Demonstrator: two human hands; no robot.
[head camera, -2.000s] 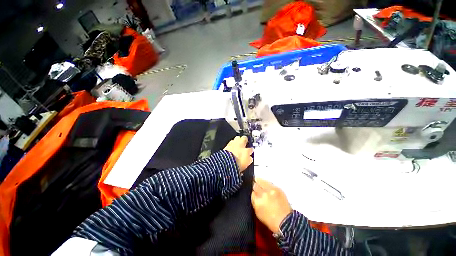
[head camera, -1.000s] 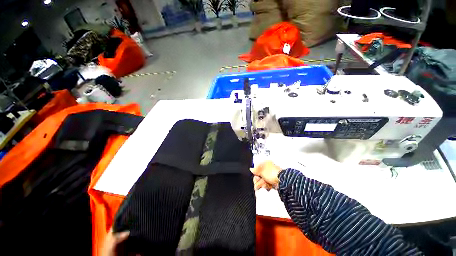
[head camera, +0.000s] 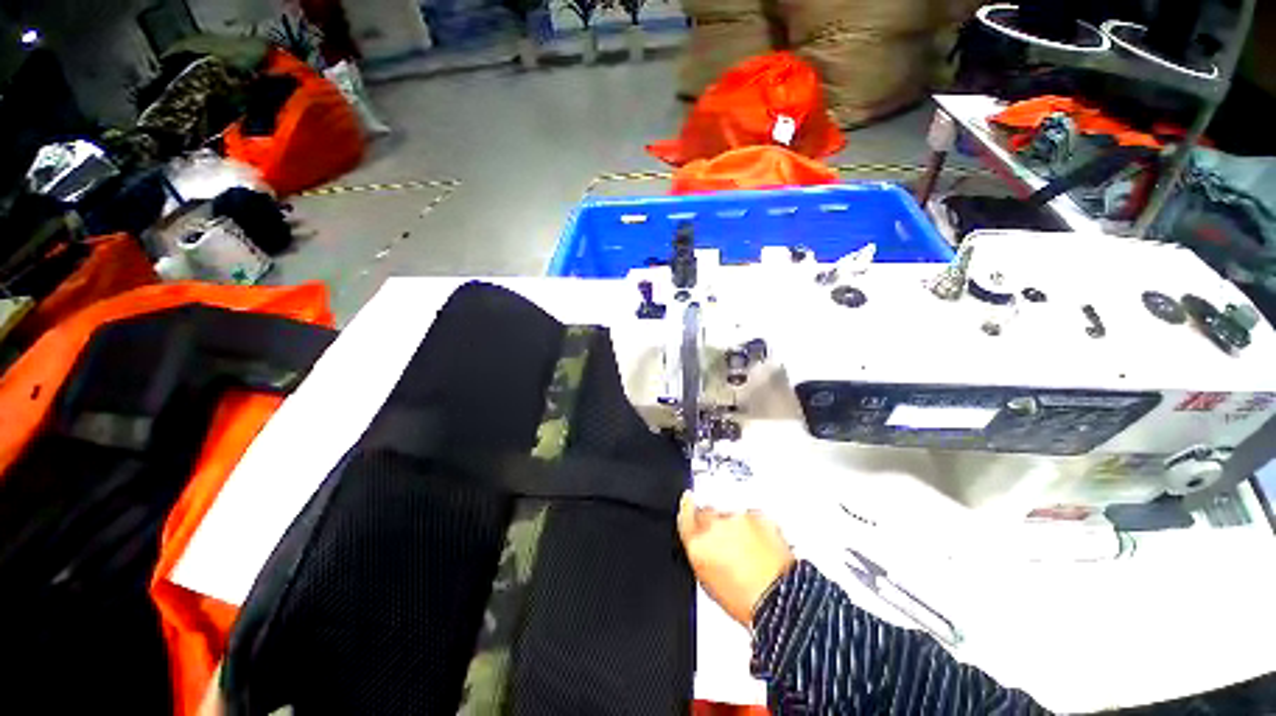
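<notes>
The black padded back panel (head camera: 406, 560) lies on the white table, its right edge at the presser foot (head camera: 696, 445) of the sewing machine (head camera: 1036, 336). A camouflage strip (head camera: 521, 560) runs lengthwise along it and a plain black band (head camera: 560, 477) crosses it. My right hand (head camera: 735, 557) pinches the panel's right edge just below the presser foot. Of my left hand (head camera: 213, 695) only a small sliver shows at the panel's lower left edge, cut off by the picture's bottom; its grip is hidden.
Silver thread snips (head camera: 903, 595) lie on the table right of my right hand. A stack of black panels (head camera: 84, 490) lies on orange cloth (head camera: 210, 490) at the left. A blue crate (head camera: 756, 224) stands behind the machine. Orange bundles and brown sacks stand farther back.
My left hand has left the needle area for the panel's lower left edge. The panel's far end has swung left and its surface is uncovered. My right hand stays at its right edge.
</notes>
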